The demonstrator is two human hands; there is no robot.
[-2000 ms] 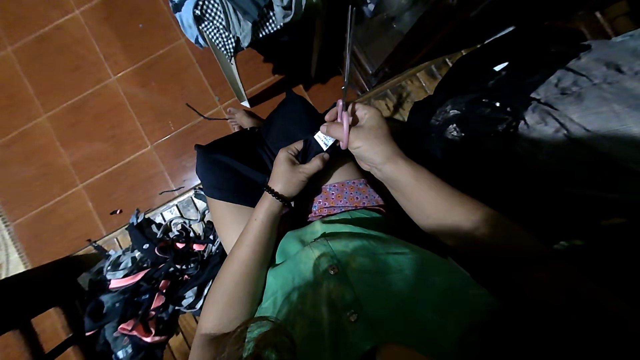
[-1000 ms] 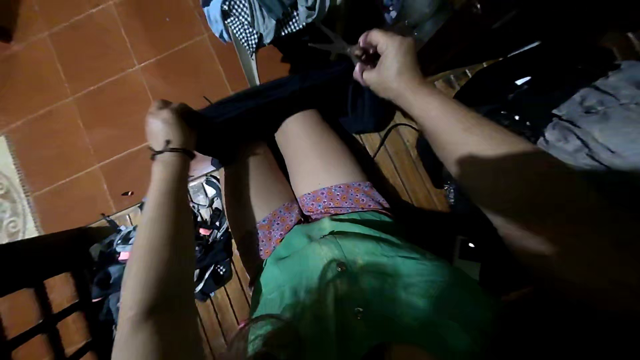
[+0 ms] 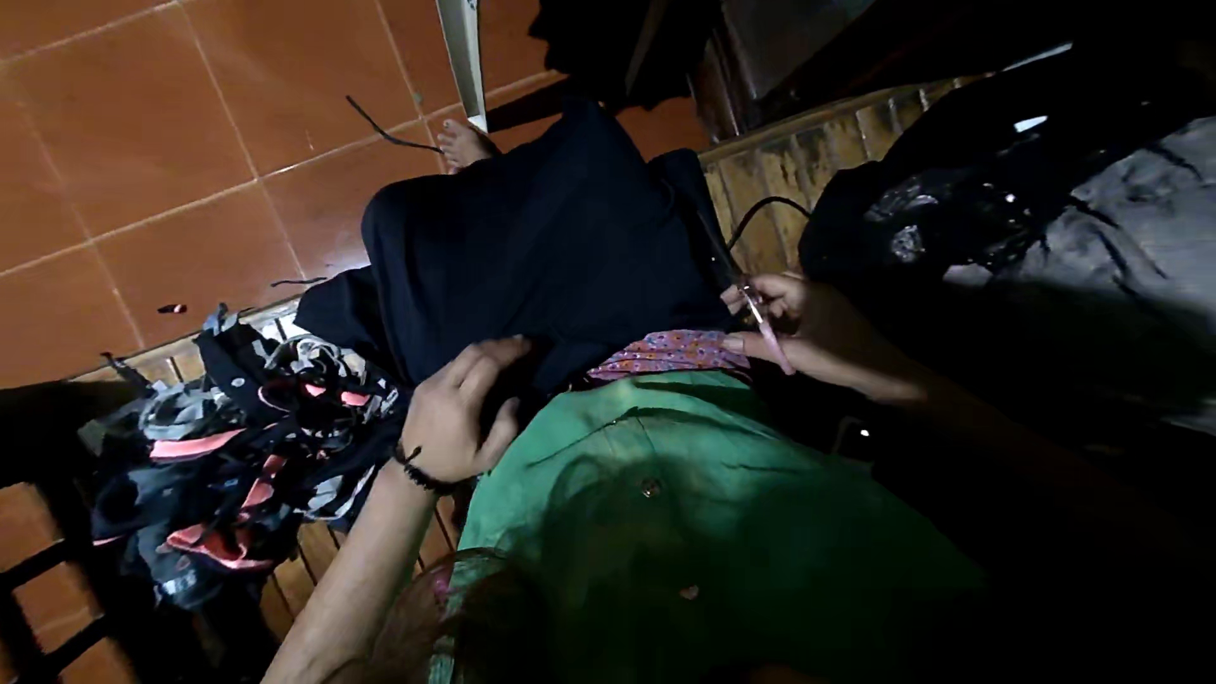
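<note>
A dark, nearly black cloth garment (image 3: 532,247) lies spread over my lap and thighs. My left hand (image 3: 465,408), with a dark beaded bracelet at the wrist, rests on the garment's near left edge, fingers slightly bent; whether it pinches any cloth cannot be told. At the garment's right edge, my right hand (image 3: 788,328) has its fingers around scissors (image 3: 768,332) with pink handles. Their dark blades point up and away along the cloth, and their tips are hard to make out. Patterned pink shorts (image 3: 665,353) show between the garment and my green buttoned top (image 3: 665,475).
A heap of dark, grey and coral cloth pieces (image 3: 256,427) lies on the slatted wooden bench (image 3: 760,195) to my left. Dark and grey fabric (image 3: 1130,237) is piled at the right. A thin dark strip (image 3: 389,128) lies on the tiled floor (image 3: 171,123) near my foot.
The dark cloth, stretched between my hands one second ago, now lies over my lap. Both hands have come back toward my waist. The scissors remain in my right hand.
</note>
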